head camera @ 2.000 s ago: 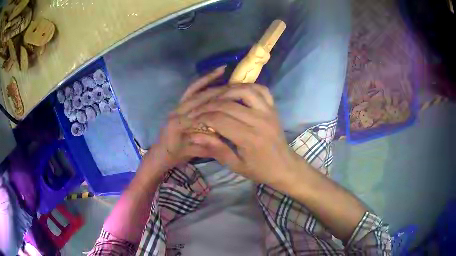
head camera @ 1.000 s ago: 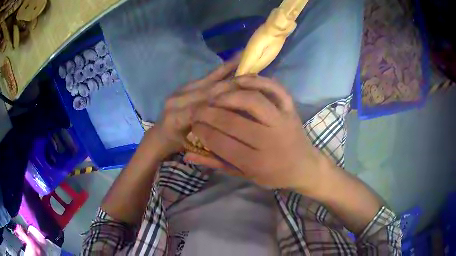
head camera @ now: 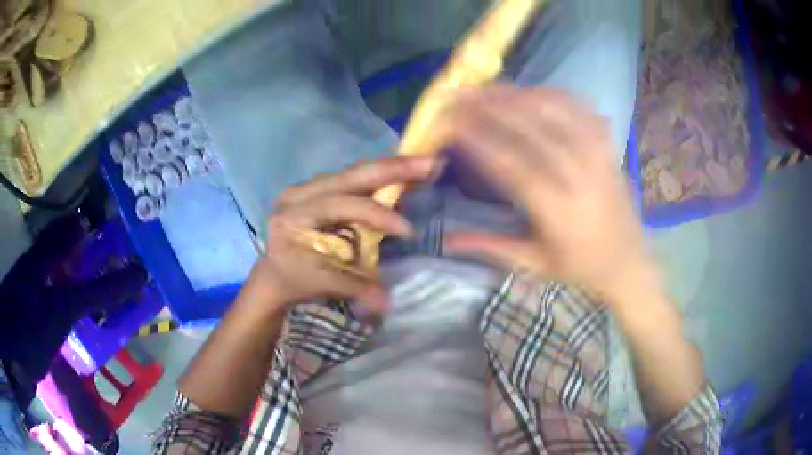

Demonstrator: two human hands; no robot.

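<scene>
My left hand [head camera: 329,227] holds a long pale yellow-tan leg part [head camera: 458,75] over my lap. The foot end lies in my left palm and the leg slants up and to the right. A sole piece [head camera: 334,245] seems to lie at the foot end, partly hidden by my fingers. My right hand [head camera: 561,187] is blurred, with its thumb apart from its fingers. Its fingers are beside or over the middle of the leg; I cannot tell if they touch it.
The tan table [head camera: 133,53] at upper left bears a loose pile of sole pieces [head camera: 64,37]. A blue tote [head camera: 191,307] with round white parts is left of my knees. A blue crate [head camera: 694,211] of flat brown pieces is at right. A red stool [head camera: 133,382] stands at lower left.
My right hand has come off the foot end and moved right, its thumb now spread. My left hand still holds the leg, and more of the foot end shows.
</scene>
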